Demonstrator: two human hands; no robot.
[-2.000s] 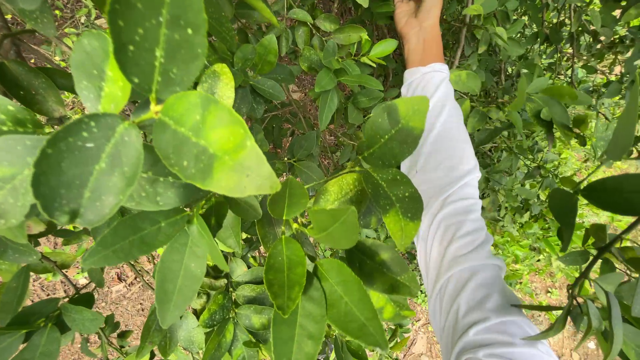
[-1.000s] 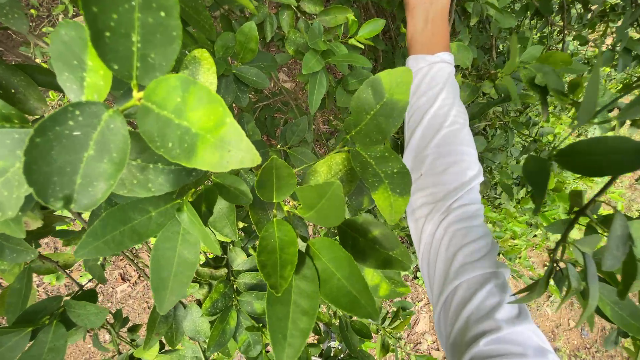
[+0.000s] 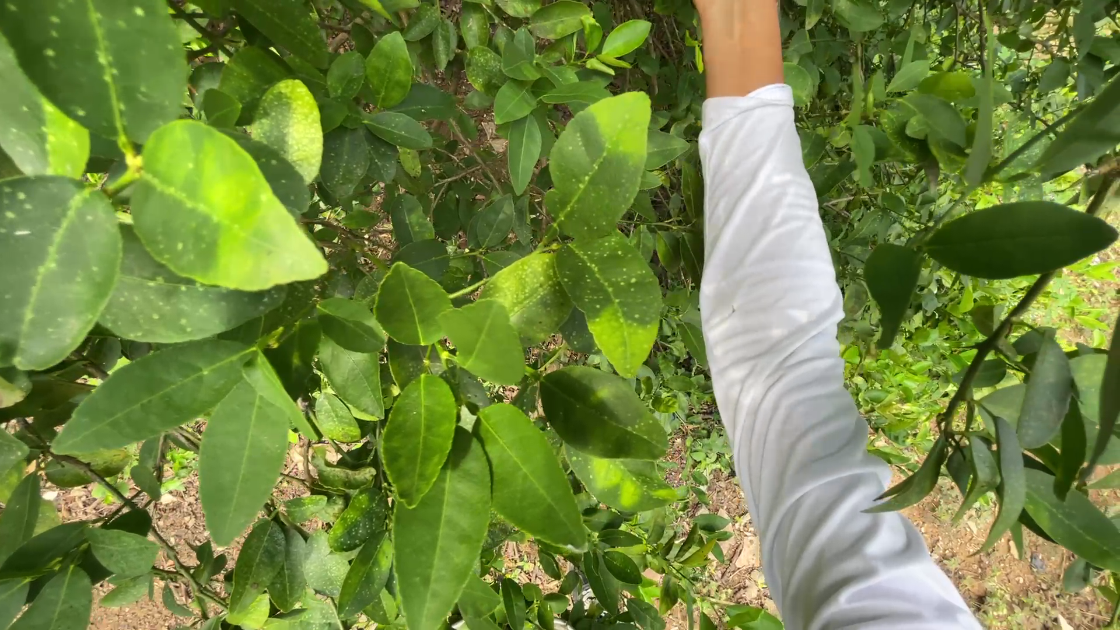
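Observation:
My right arm, in a white long sleeve (image 3: pixel 774 289), reaches from the bottom right up to the top edge among leafy branches. Only the wrist and the base of my right hand (image 3: pixel 738 22) show there; the fingers are cut off by the frame, so what they touch or hold is hidden. Broad green leaves (image 3: pixel 604 166), some with pale specks, grow on a twig left of the sleeve. Large speckled leaves (image 3: pixel 214 206) hang close to the camera at the left. My left hand is out of view.
A thin branch with dark leaves (image 3: pixel 989 350) stands right of the arm. Dense foliage (image 3: pixel 472 201) fills the upper middle. Below lies brown ground (image 3: pixel 1006 569) with dry litter, and low green plants (image 3: pixel 910 385) grow beyond the sleeve.
Two seconds ago more of my right hand showed at the top edge; now little beyond the wrist does. The near leaves at the left sit slightly further left in the view.

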